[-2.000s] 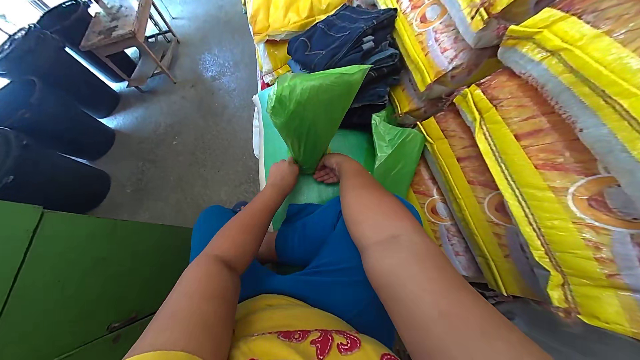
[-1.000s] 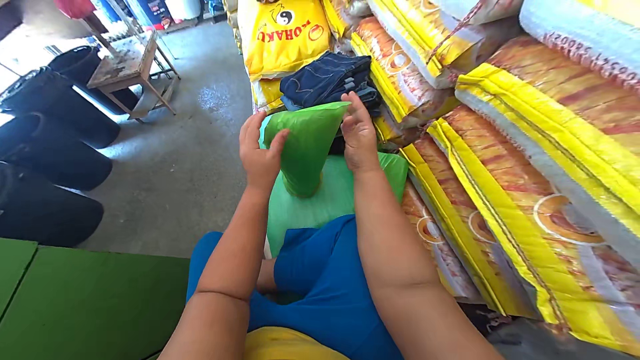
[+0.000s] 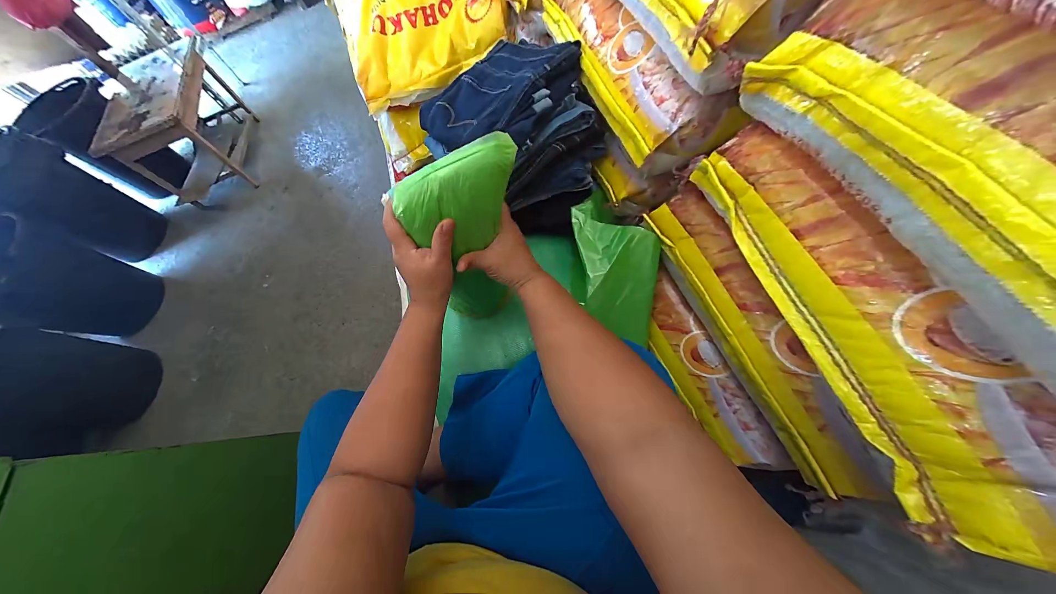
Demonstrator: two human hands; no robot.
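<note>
Between my two hands stands a green plastic bag (image 3: 458,194), its upper part wide and its lower part narrower. My left hand (image 3: 421,256) grips its left side, and my right hand (image 3: 505,252) grips the right side, thumbs toward me. The bag's base is over a pale green woven sack (image 3: 495,338) in front of my knees. A second green plastic bag (image 3: 615,268) lies crumpled at the right of that sack. Folded dark blue jeans (image 3: 511,124) are piled just beyond the bag in my hands.
Filled yellow and brown printed sacks (image 3: 825,313) are stacked along the right. A yellow sack (image 3: 421,49) lies beyond the jeans. Dark round bins (image 3: 74,272) and a worn wooden stool (image 3: 153,115) stand on the left. A green panel (image 3: 157,520) is at the lower left.
Two seconds ago my hands were low at the bag's lower end; one second ago they were spread at its top. Now they are closed around its sides, and its upper part looks fuller.
</note>
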